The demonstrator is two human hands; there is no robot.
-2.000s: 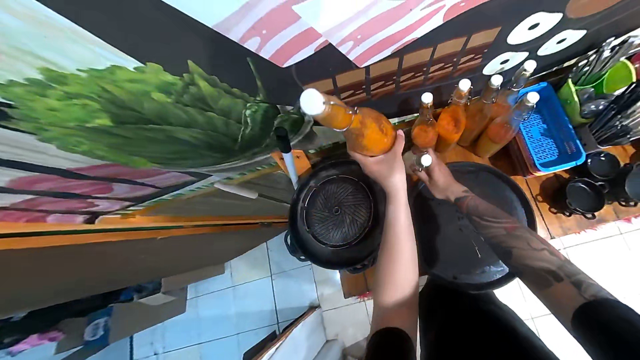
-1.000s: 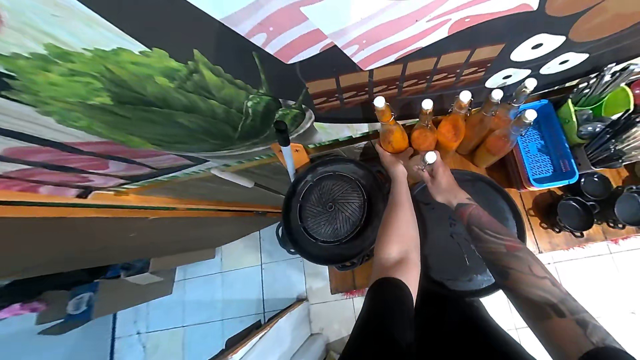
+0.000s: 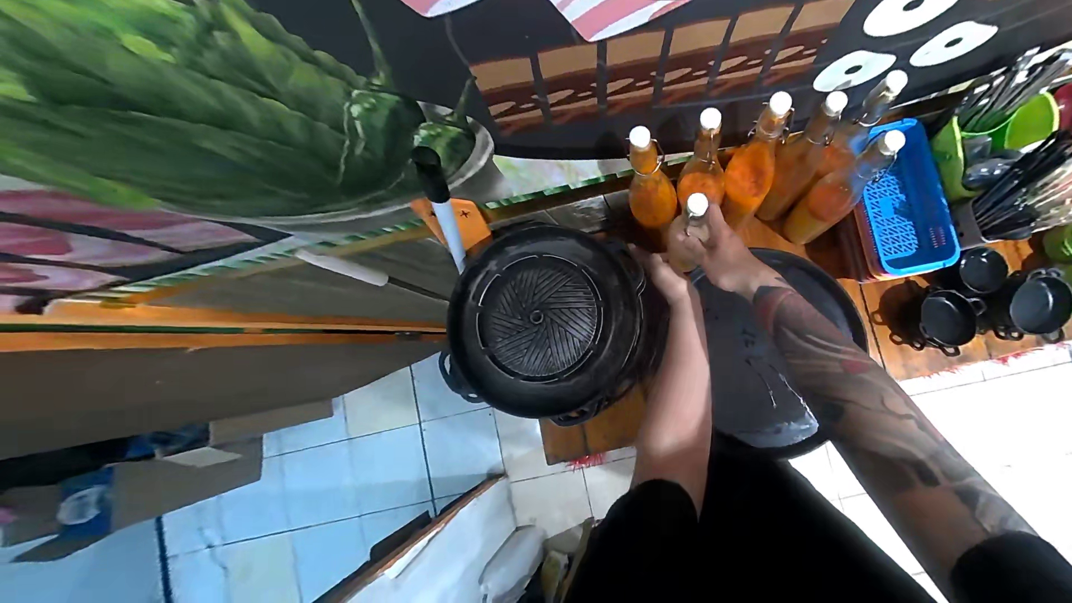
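My right hand (image 3: 727, 251) is closed round the neck of a glass swing-top bottle with a white cap (image 3: 697, 205). My left hand (image 3: 667, 276) is at the lower part of the same bottle, partly hidden; whether it grips it cannot be told. Just behind stand several bottles of orange liquid, the leftmost one (image 3: 651, 199) nearest my hands. Left of my hands lies a black slotted grill pan (image 3: 540, 322), stacked on other black cookware. Beneath my right forearm is a large round black tray (image 3: 745, 368), wet in places.
A blue plastic basket (image 3: 946, 226) stands right of the bottles, with small black pots (image 3: 950, 318) and green utensil holders (image 3: 1030, 121) beyond. A white-handled tool (image 3: 448, 226) leans at the pan's back edge. A painted wall (image 3: 586, 84) rises behind the wooden counter (image 3: 900, 347).
Two seconds ago my left hand held an orange bottle up near the wall. That bottle now stands at the left end of the row, and my left hand is beside the bottle in my right.
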